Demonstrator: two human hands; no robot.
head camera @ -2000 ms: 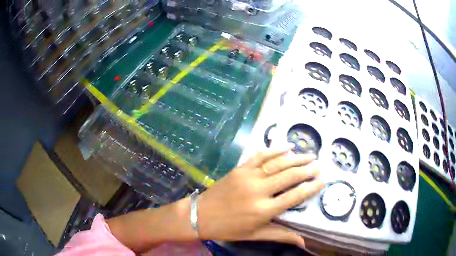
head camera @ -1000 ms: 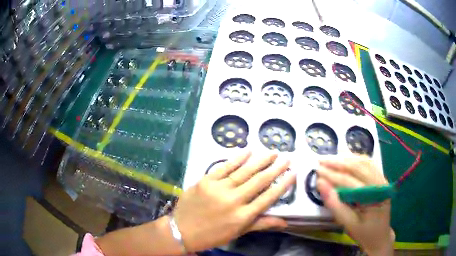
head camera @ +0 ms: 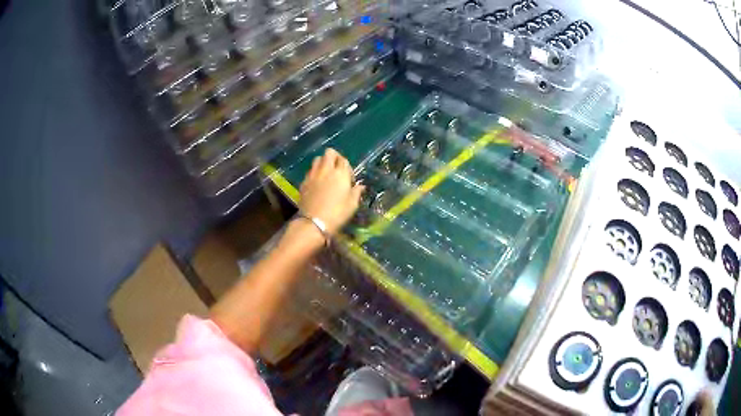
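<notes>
My left hand [head camera: 331,191] is at the near left corner of a clear blister tray [head camera: 455,236] on the green mat. Its fingers are bent down at small round parts in the tray pockets; whether it grips one is hidden. Several small parts [head camera: 410,171] stand in the left rows; other rows look empty. The white hole tray [head camera: 532,345] is at the right, stacked on others. Round drivers with shiny faces and green centres [head camera: 578,359] sit in its nearest row. Only a small blurred bit of my right hand [head camera: 704,406] shows at the bottom right edge.
Tall stacks of clear trays [head camera: 244,81] stand at the back left, more filled clear trays [head camera: 520,41] at the back. Brown cardboard [head camera: 158,305] is below left. A yellow line [head camera: 406,305] marks the mat's front edge. A dark cable crosses top right.
My left hand has left the white hole tray and reached left to the clear tray. The view has swung left. The white tray's nearest row now shows shiny drivers. The green tool is out of view.
</notes>
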